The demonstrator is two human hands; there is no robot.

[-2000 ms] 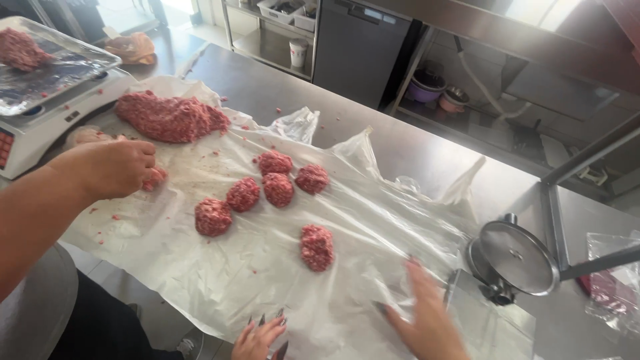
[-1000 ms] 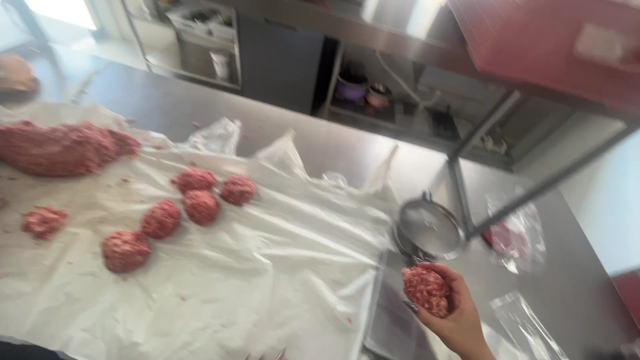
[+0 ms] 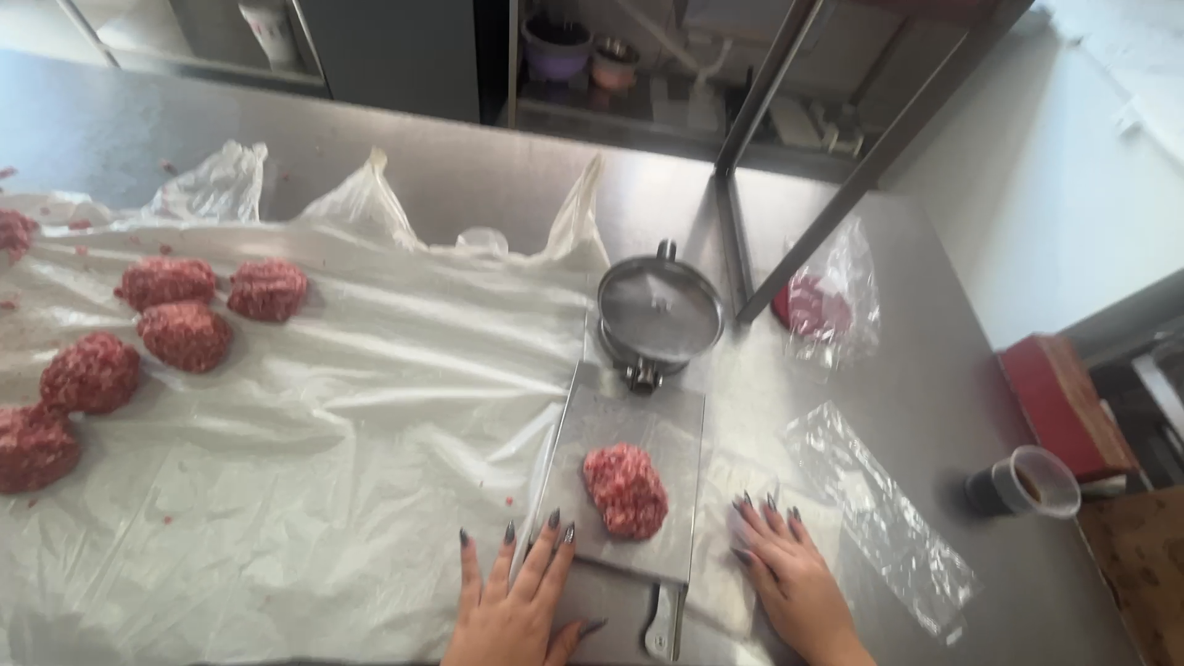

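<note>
A ball of ground meat (image 3: 626,491) lies on the flat metal plate of a hand press (image 3: 638,416), between my two hands. My left hand (image 3: 518,592) rests with fingers apart at the plate's left edge, over the plastic sheet (image 3: 370,518), and holds nothing. To the right of the plate, my right hand (image 3: 786,573) touches a stack of thin, pale square sheets (image 3: 731,601) with its fingertips; nothing is gripped in it. The press's round metal head (image 3: 660,310) is at the far end of the plate. Several more meat balls (image 3: 185,335) sit on the plastic at the left.
A metal frame leg (image 3: 733,231) stands behind the press. Beyond it lies a clear bag with something red (image 3: 819,305). An empty-looking clear plastic sleeve (image 3: 879,518), a plastic cup with dark liquid (image 3: 1022,486) and a red box (image 3: 1064,407) are at the right.
The meat ball that was in my right hand now lies on the metal plate. My right hand has let go of it and moved to the pale sheets. The view has shifted right.
</note>
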